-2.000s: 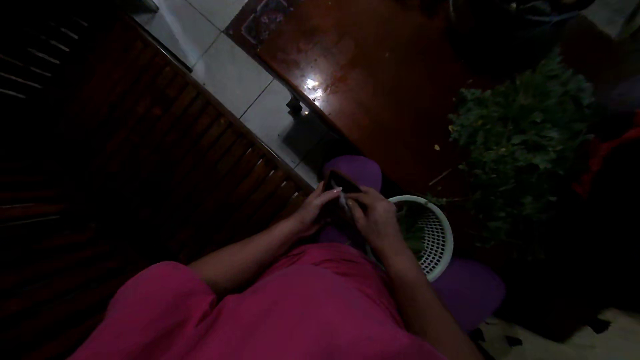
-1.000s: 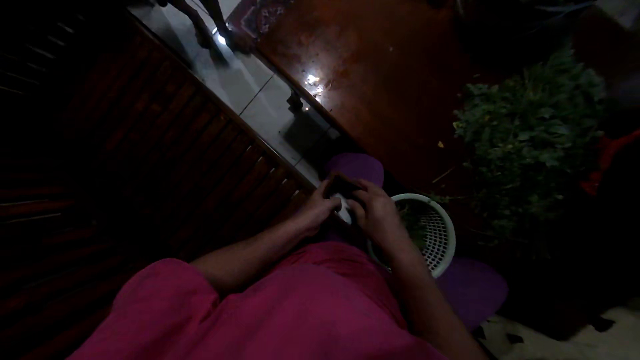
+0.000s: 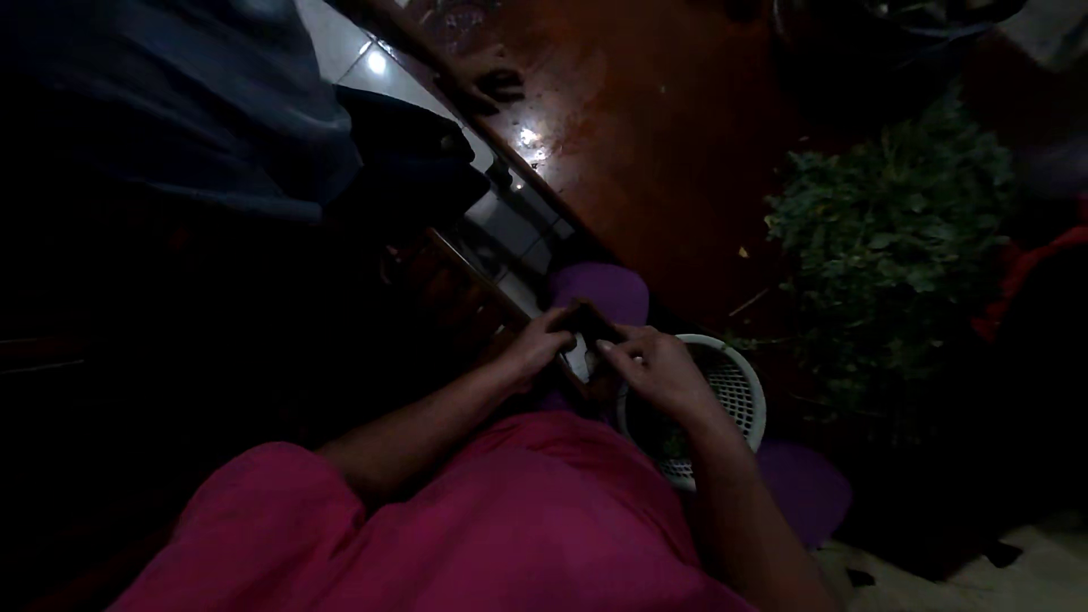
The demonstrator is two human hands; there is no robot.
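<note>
Between my hands, over my lap, is a small dark folding case or wallet (image 3: 602,321), too dim to name surely, with a whitish piece (image 3: 580,359) showing inside. My left hand (image 3: 541,344) grips its left side. On its right side my right hand (image 3: 653,364) has hold of it, thumb at the inner edge, a ring on one finger. Just right of and below my right hand stands a pale plastic basket (image 3: 750,395) with perforated walls and some greenery inside, partly hidden by my forearm.
A heap of leafy green stems (image 3: 901,246) lies on the reddish-brown wooden table (image 3: 654,161). At the upper left a person in dark clothing (image 3: 255,110) is close by, with a hand (image 3: 500,85) at the table edge. A slatted wooden bench (image 3: 450,297) is at left.
A person in dark clothing has come into view at the upper left, over the bench and floor tiles. The case in my hands now shows spread wider.
</note>
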